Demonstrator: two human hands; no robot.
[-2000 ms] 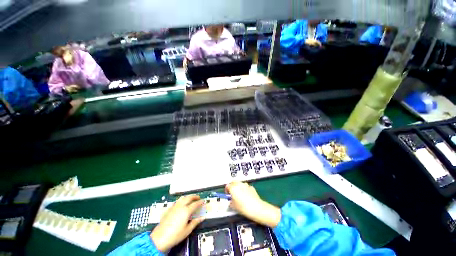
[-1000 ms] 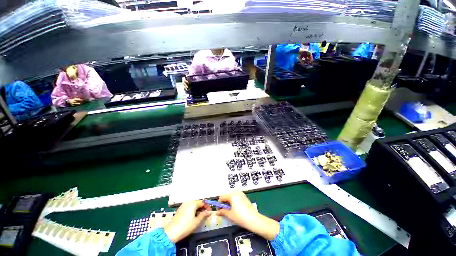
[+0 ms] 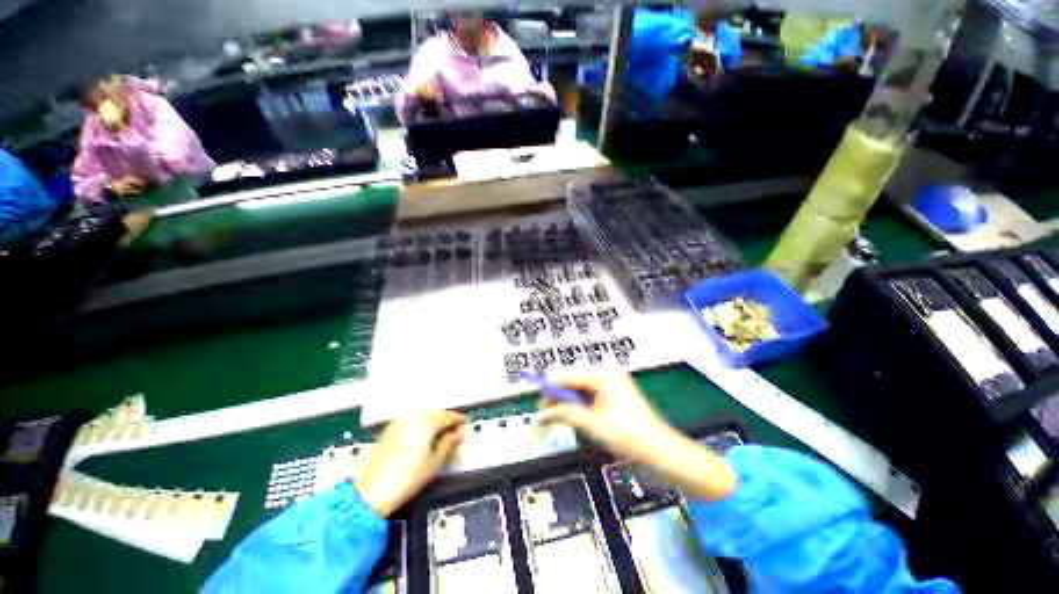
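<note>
My right hand (image 3: 604, 412) holds a slim blue-violet tool (image 3: 555, 388), its tip pointing left above the front edge of the white board. My left hand (image 3: 409, 455) rests at the left part of the white sticker strip (image 3: 499, 439), fingers bent; whether it holds anything is hidden. The strip carries small dark and yellowish pieces. Just in front, the black carrier tray (image 3: 581, 464) holds several phone housings (image 3: 557, 531) side by side, dark at the upper end and white below. A sheet of small pale dots (image 3: 300, 478) lies left of the strip.
The white board (image 3: 436, 348) bears rows of small black modules (image 3: 569, 353). Clear blister trays (image 3: 650, 238) and a blue bin (image 3: 761, 311) of tan scraps stand right. Spare sticker strips (image 3: 151, 511) lie left. A yellow-green wrapped post (image 3: 836, 209) and black phone trays (image 3: 906, 383) are at right.
My hands have moved apart. My right hand has moved right with the tool, and my left hand has moved left along the strip. The view has shifted, showing more of the phone housings.
</note>
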